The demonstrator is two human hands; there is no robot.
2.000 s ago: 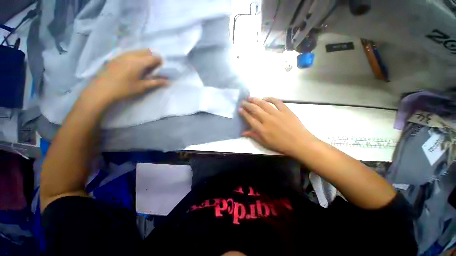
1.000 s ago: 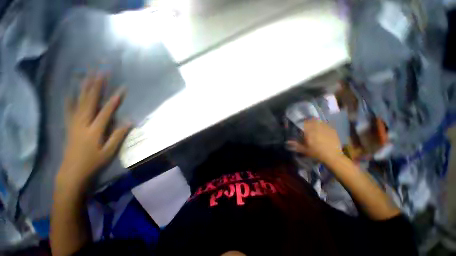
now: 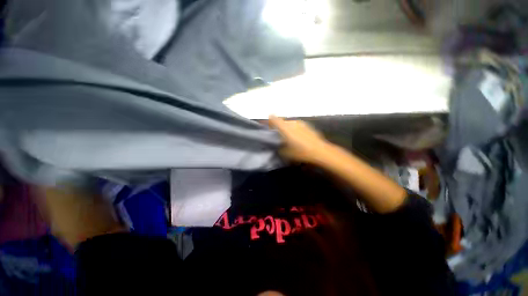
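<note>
A large grey garment piece (image 3: 127,110) stretches across the left and upper left of the view, blurred by motion. My right hand (image 3: 295,139) is closed on its gathered end at the table's front edge, near the middle of the view. My left forearm (image 3: 75,214) shows blurred at the lower left; my left hand is hidden behind the cloth. More grey cloth (image 3: 231,46) lies on the machine table (image 3: 376,89), reaching to the bright glare at the top. The needle area is lost in the glare.
A bundle of grey cut pieces (image 3: 483,110) with a white tag hangs at the right. A pale square piece (image 3: 201,196) lies below the cloth, beside blue cloth (image 3: 145,211). A blurred orange thing (image 3: 455,234) is at the lower right. The wearer's black shirt fills the bottom.
My right hand has moved from below the table's right part to the cloth's end. The grey cloth is now pulled across the left, over my left hand. The camera view has turned back towards level.
</note>
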